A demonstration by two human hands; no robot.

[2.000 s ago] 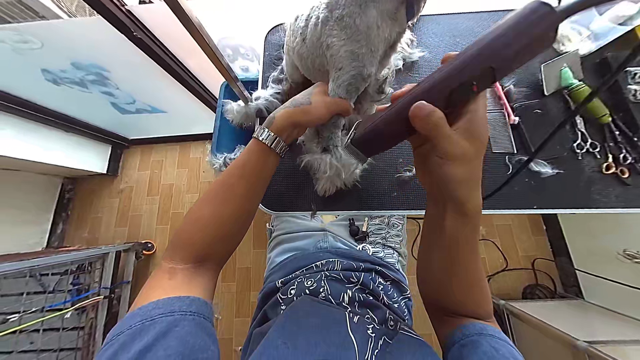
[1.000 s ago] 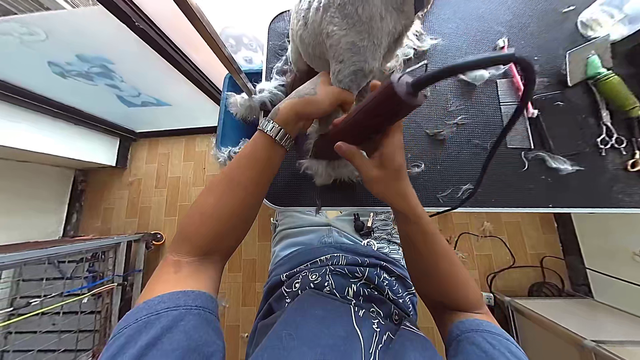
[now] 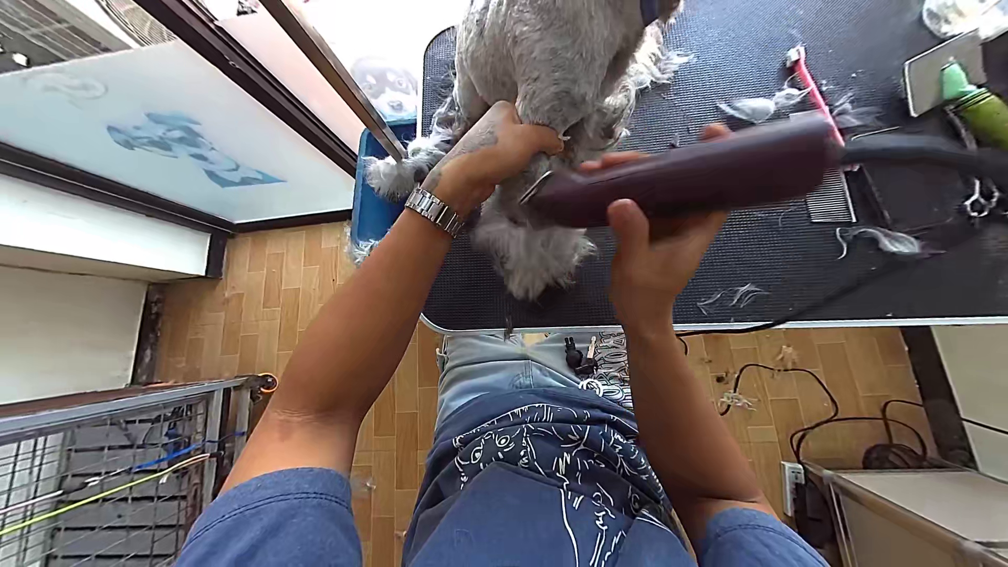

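A grey dog (image 3: 551,59) stands on the black ribbed grooming table (image 3: 772,268), its head out of view. My left hand (image 3: 496,150), with a metal watch at the wrist, is closed around the upper part of one of its legs. Below the hand, that leg ends in a fluffy, untrimmed paw (image 3: 535,256). My right hand (image 3: 661,236) holds a dark maroon electric clipper (image 3: 693,173) from below. The blade end points left and lies at the leg, just right of my left hand; whether it touches the fur cannot be told.
A red-handled comb (image 3: 815,87), cut hair tufts (image 3: 886,240), scissors (image 3: 980,201) and a green bottle (image 3: 976,106) lie on the table's right side. The clipper's cord runs off to the right. A blue bin (image 3: 374,205) stands at the table's left edge, a wire cage (image 3: 134,465) at lower left.
The clipper, pointing steeply down a second ago, now lies nearly level, with my right hand farther right. My left hand stays on the leg.
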